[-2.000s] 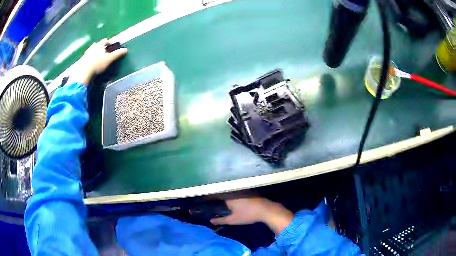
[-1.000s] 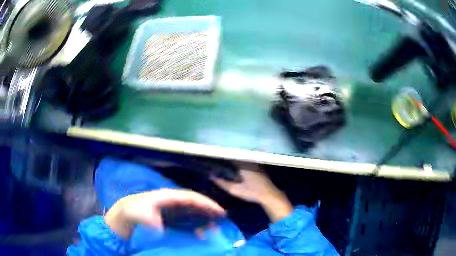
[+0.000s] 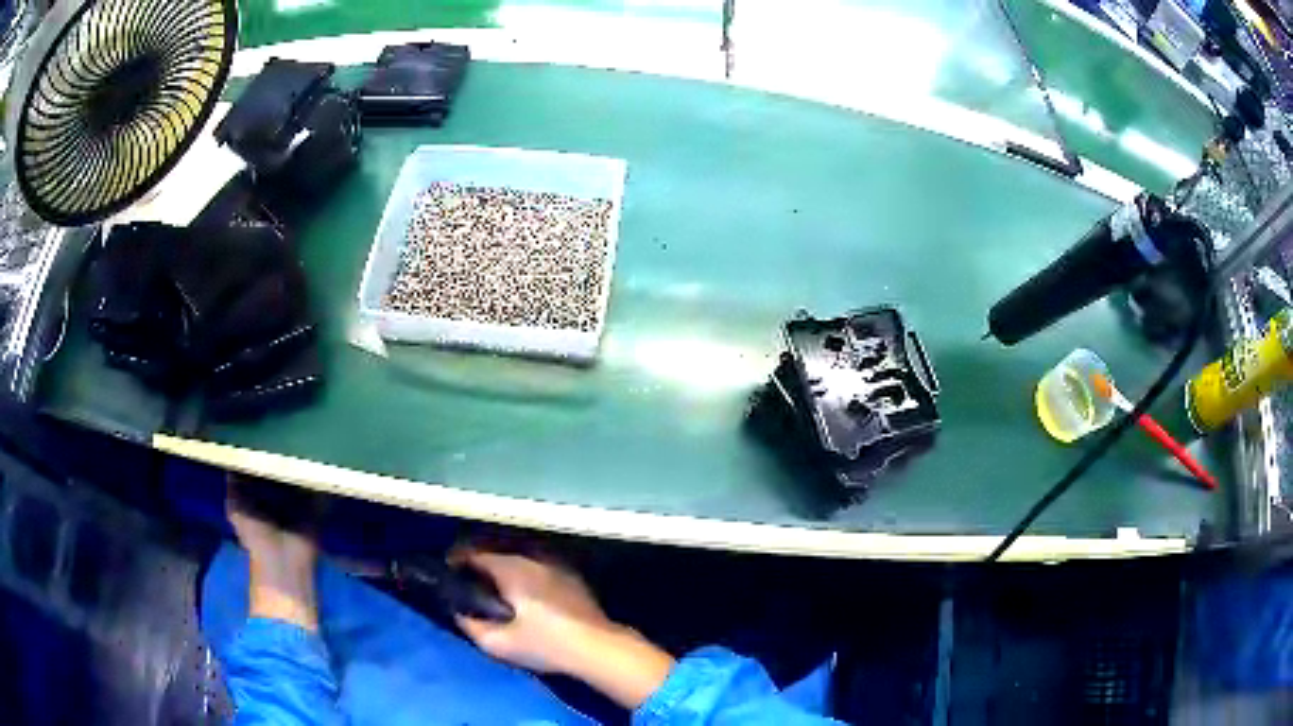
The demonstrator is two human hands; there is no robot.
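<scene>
My left hand is below the bench's front edge at left, dim and partly hidden; a dark shape is at its fingers, but I cannot tell whether it is held. My right hand is over my lap, shut on a dark elongated hand tool pointing left. Black plastic housings lie in a loose pile on the bench at right, the top one open side up. More black housings are stacked at left, with others at the back left.
A translucent tray of small metallic grains sits mid-left. A fan stands far left. At right are a hanging black cylindrical tool with cable, a cup with yellow contents, a red-handled brush and a yellow can.
The view has shifted. My left hand went from the back left of the bench to over my lap, holding something dark, then left under the bench edge. My right hand stays low with the tool.
</scene>
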